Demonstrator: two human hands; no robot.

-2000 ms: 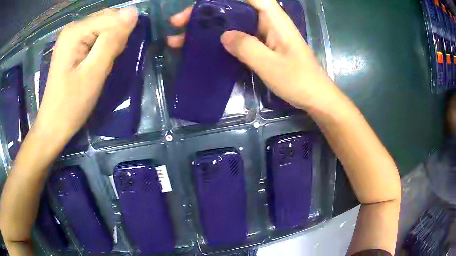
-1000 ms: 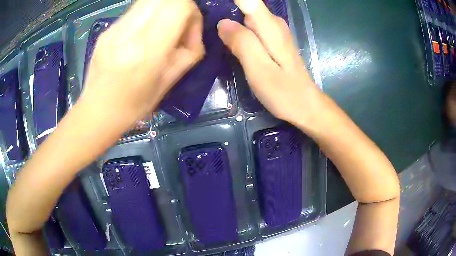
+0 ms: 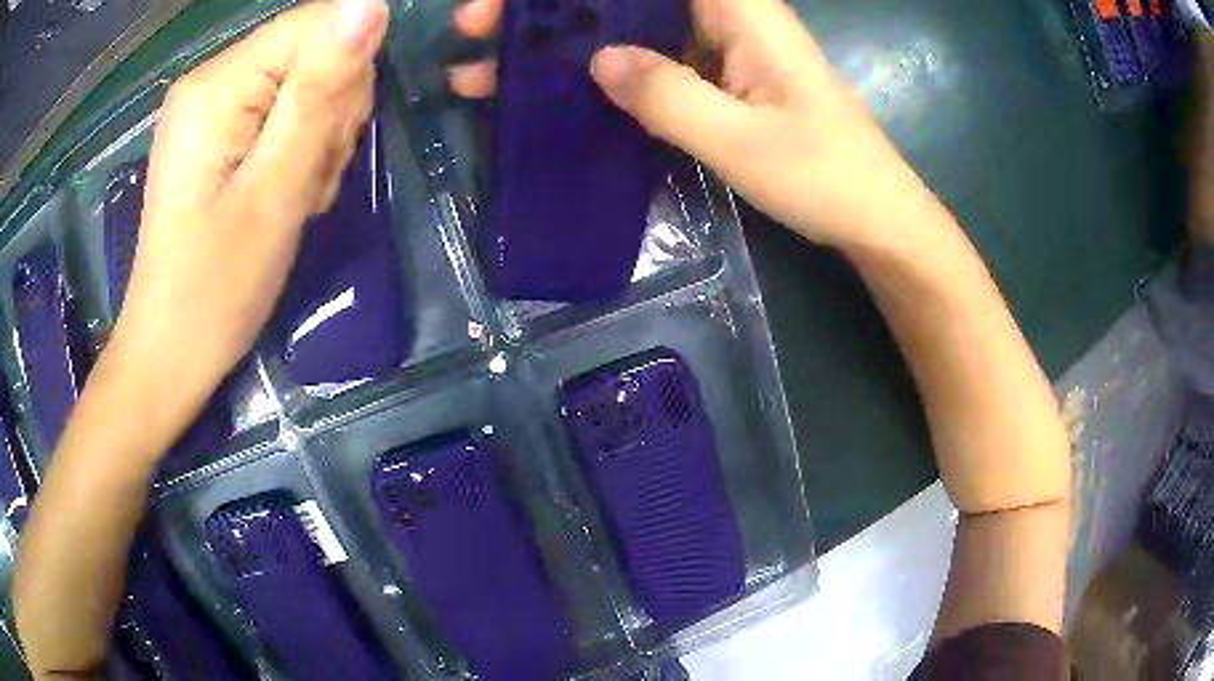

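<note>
My right hand (image 3: 759,127) grips a dark purple phone case (image 3: 566,200) near its camera end, with the thumb on the back and fingertips past the far side. The case is over a pocket of the clear blister tray (image 3: 786,466); its top end is cut off by the frame. My left hand (image 3: 260,146) is closed at the upper left, above another purple case (image 3: 353,299), apart from the held case. Its fingertips are at the top edge, and no item shows between them.
More purple cases (image 3: 659,492) lie in the near pockets. A white label (image 3: 320,532) shows beside one. Green surface (image 3: 852,386) lies right of the tray, with another tray of cases (image 3: 1132,47) at the upper right. Part of a person (image 3: 1185,313) shows at the right edge.
My left hand has moved left, away from the held case it overlapped one second ago. The held case is more upright in view. The tray appears shifted and turned in view.
</note>
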